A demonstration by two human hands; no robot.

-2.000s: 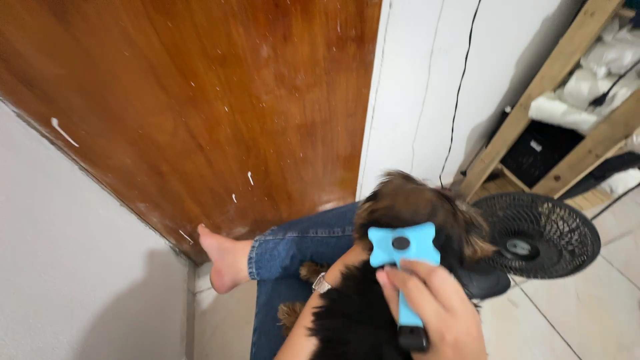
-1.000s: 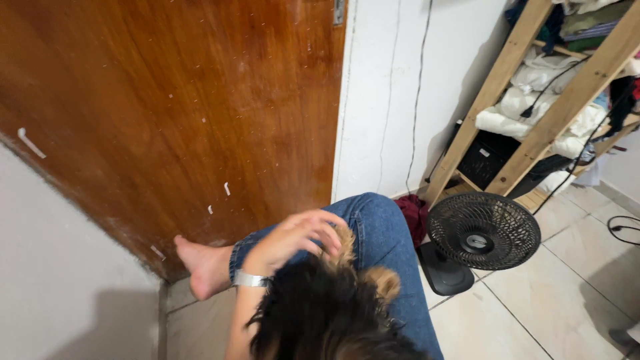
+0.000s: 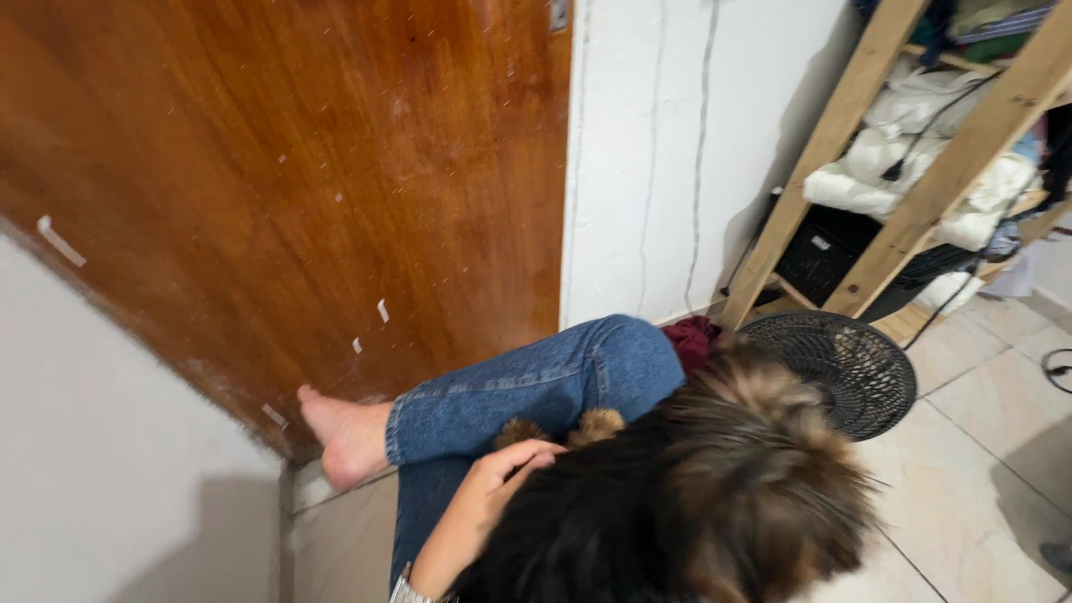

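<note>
A small long-haired dog [image 3: 603,511], black on the back and brown on the head, lies across my lap over blue jeans [image 3: 511,377]. Two brown paws [image 3: 596,425] rest against the denim. My left hand [image 3: 511,477], with a metal-banded watch [image 3: 408,589] at the wrist, lies on the dog's side near the paws, its fingers partly hidden by the fur. My right hand is out of the frame, and the blue brush is not visible.
A black fan [image 3: 837,368] stands on the tiled floor beyond the dog's head. Behind it is a wooden shelf [image 3: 946,180] with folded cloths, a cable and a black crate [image 3: 821,251]. A wooden door [image 3: 335,167] and white walls stand ahead; a dark red cloth [image 3: 693,342] lies beside the knee.
Two seconds ago my right hand held a blue brush on the dog's head; both have left view. My left hand has moved from by the knee down to the dog's side. The dog's head is now toward the right.
</note>
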